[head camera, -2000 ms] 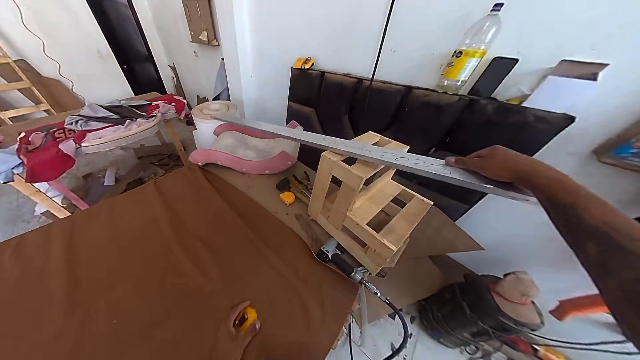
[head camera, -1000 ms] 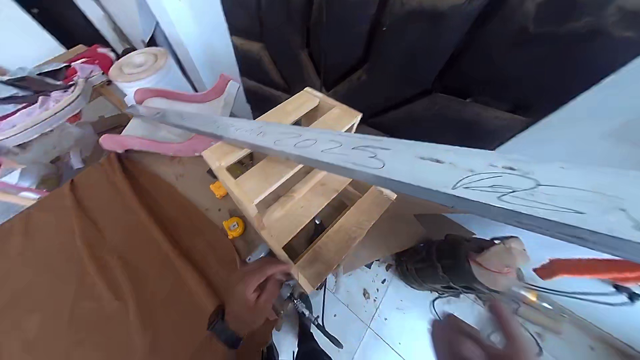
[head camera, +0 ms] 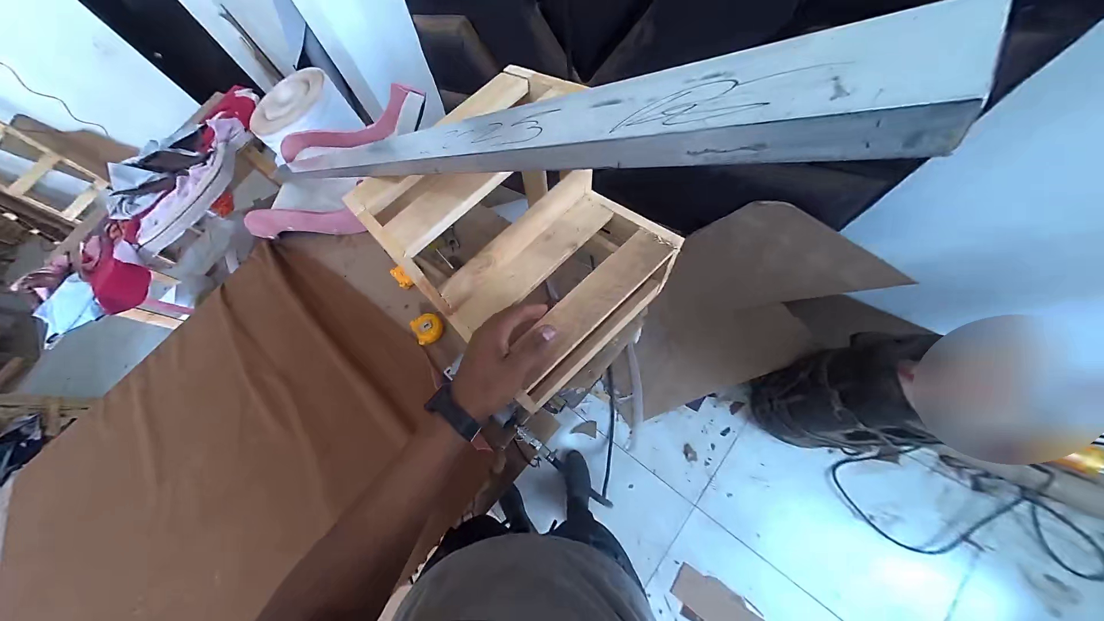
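My left hand, with a dark watch on its wrist, rests on the lower edge of a pale slatted wooden frame, its thumb and fingers partly spread. A long grey metal straightedge bar with handwritten marks lies across the upper part of the frame; its wide end is at the upper right. My right hand is out of view. A yellow tape measure sits left of my left hand, and a smaller orange-yellow object lies above it. Brown fabric spreads to the left.
Pink-and-white curved pieces and a white roll stand behind the frame. Black padded panels lean on the wall. Brown sheet material, a dark container and loose cables are at the right. Scraps lie on the tiled floor.
My right hand, on the bar two seconds ago and near the lower right one second ago, has left the view. My left hand has moved onto the wooden frame. The view has shifted strongly.
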